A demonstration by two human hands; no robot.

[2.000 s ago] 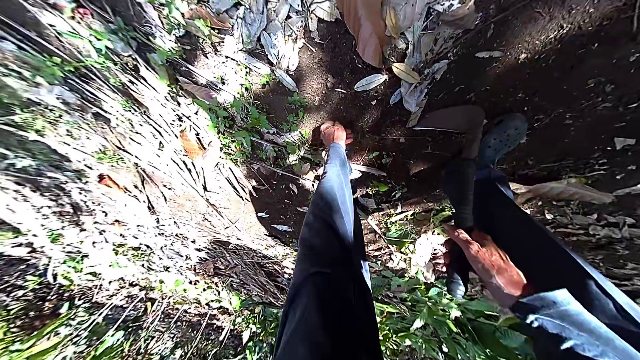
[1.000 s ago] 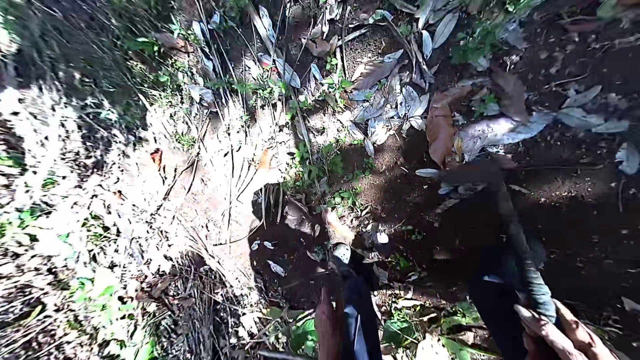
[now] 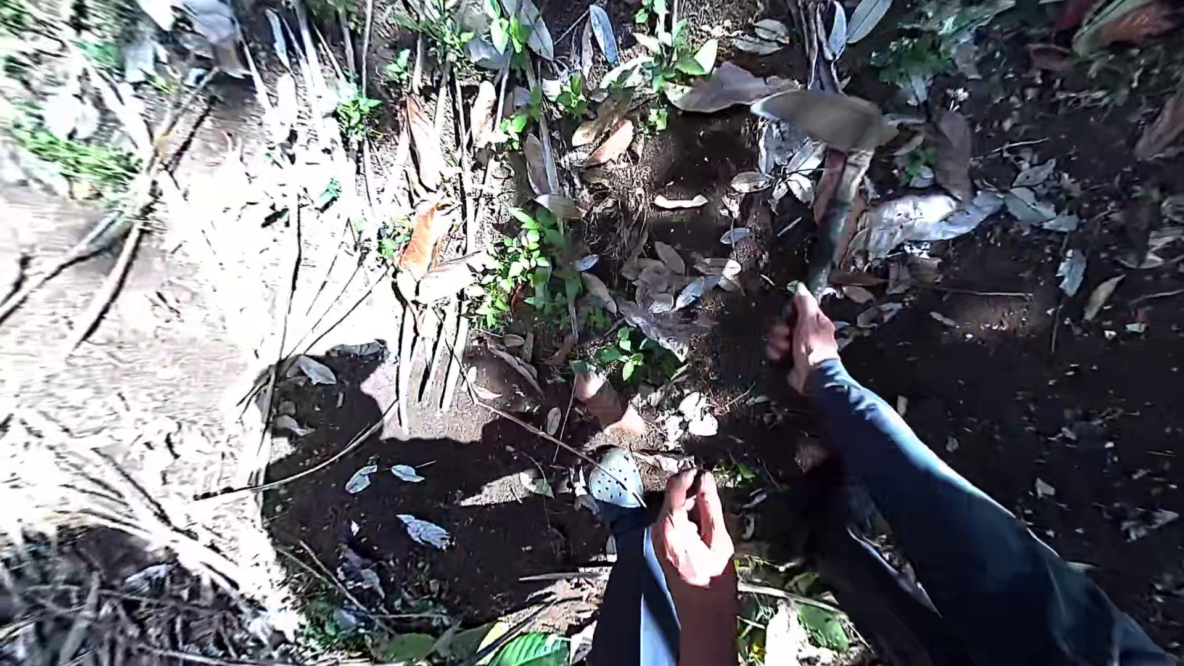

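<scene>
My right hand (image 3: 807, 340), at the end of a dark blue sleeve, is closed around the wrapped-looking handle (image 3: 835, 231) of a hoe-like tool. Its broad grey metal blade (image 3: 823, 117) is at the far end, over dry leaves and soil. My left hand (image 3: 694, 532) is low in the middle of the view, palm partly up and fingers curled, with a small dark gap or thing between the fingertips. Just left of it shows the toe of a light, perforated clog-like shoe (image 3: 615, 478).
Low green plants (image 3: 527, 268) and dry stalks stand ahead of the shoe. Fallen leaves (image 3: 925, 220) lie over dark soil. Sunlit ground with long dry stems (image 3: 111, 287) spreads at the left, and a thin bent twig (image 3: 536, 430) reaches toward the shoe.
My right hand has moved forward from the lower right with the tool in its grip. My left hand, at the lower edge a second ago, is now more fully in view. The view has shifted.
</scene>
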